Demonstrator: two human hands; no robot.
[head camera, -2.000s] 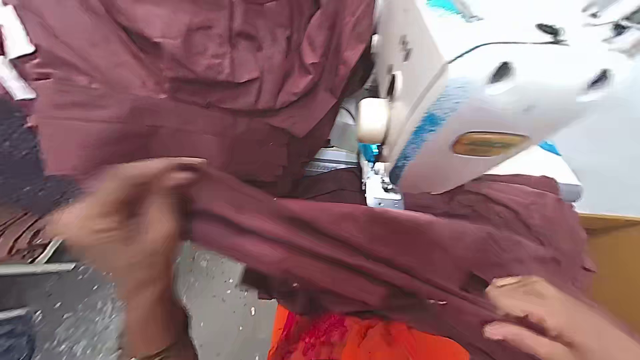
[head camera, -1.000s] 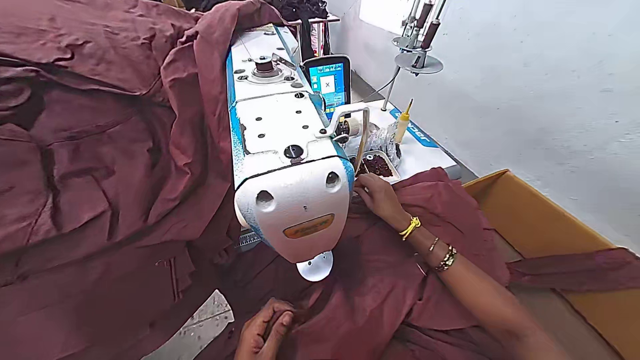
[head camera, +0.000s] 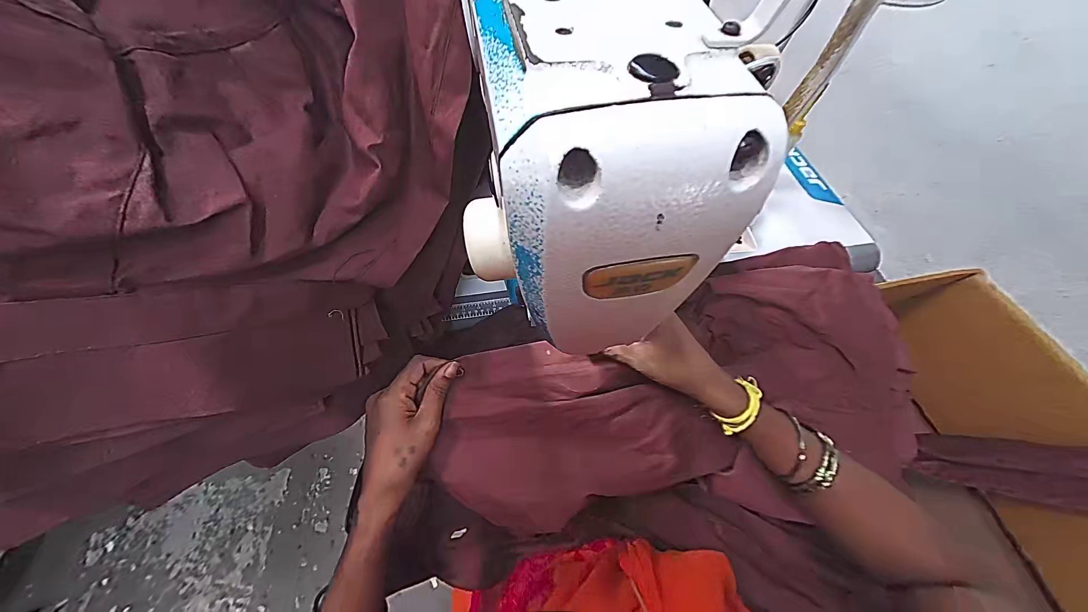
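A white and blue Jack sewing machine head (head camera: 637, 195) stands in front of me; its needle area is hidden from view. My left hand (head camera: 412, 408) pinches the upper edge of a maroon cloth (head camera: 527, 442) between thumb and fingers, left of the machine's lower end. On the right, my right hand (head camera: 667, 353) lies on the same cloth just under the machine head, its fingertips partly hidden, so its hold cannot be made out. Folds of the cloth spread over the machine bed and hang toward my lap.
More maroon garments (head camera: 204, 204) are piled to the left of the machine. A brown cardboard box (head camera: 977, 340) stands at the right, with a maroon strip (head camera: 1003, 467) across its edge. Scraps dot the grey floor (head camera: 212, 527) at the lower left.
My right hand has moved from beside the machine head to the cloth under its front end. My left hand now grips the cloth's edge. The view has moved in closer to the machine.
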